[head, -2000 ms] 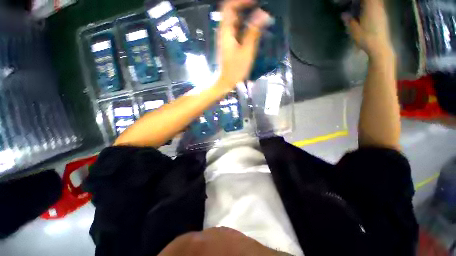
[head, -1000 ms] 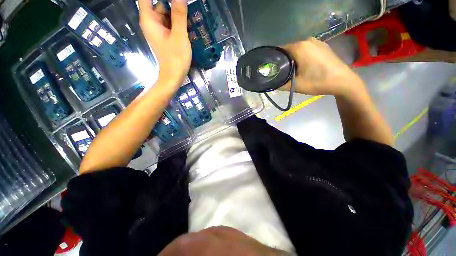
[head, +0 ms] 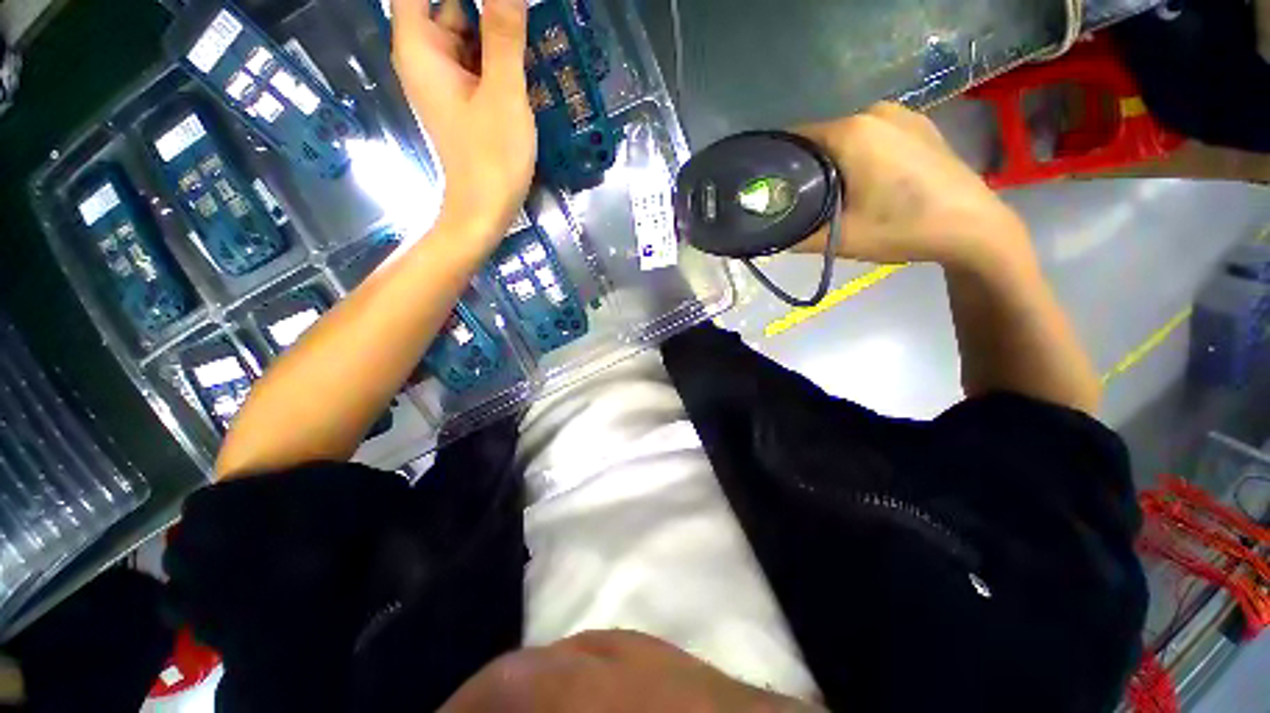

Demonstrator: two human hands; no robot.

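My right hand [head: 891, 188] holds the black corded scanner [head: 759, 195], with a green mark on top, over the right edge of the clear blister tray [head: 397, 456]. A white barcode label [head: 653, 223] lies in the tray pocket beside the scanner. My left hand [head: 471, 98] is at the top of the tray, its fingertips cut off by the frame edge, against a teal-blue electronic unit [head: 567, 119]; the grip is partly hidden. Several like units sit in pockets, and one [head: 265, 87] lies tilted across the upper left.
A stack of nested clear trays [head: 56, 481] stands at the left. A red plastic stool [head: 1065, 112] is at the upper right beyond the bench edge. Red cables [head: 1212, 536] hang at the lower right. A dark cord runs beneath the scanner.
My right hand has come from the upper right to the tray's right side, and the black scanner now shows in it. The view has turned. Over the last second the scanner shifted slightly right.
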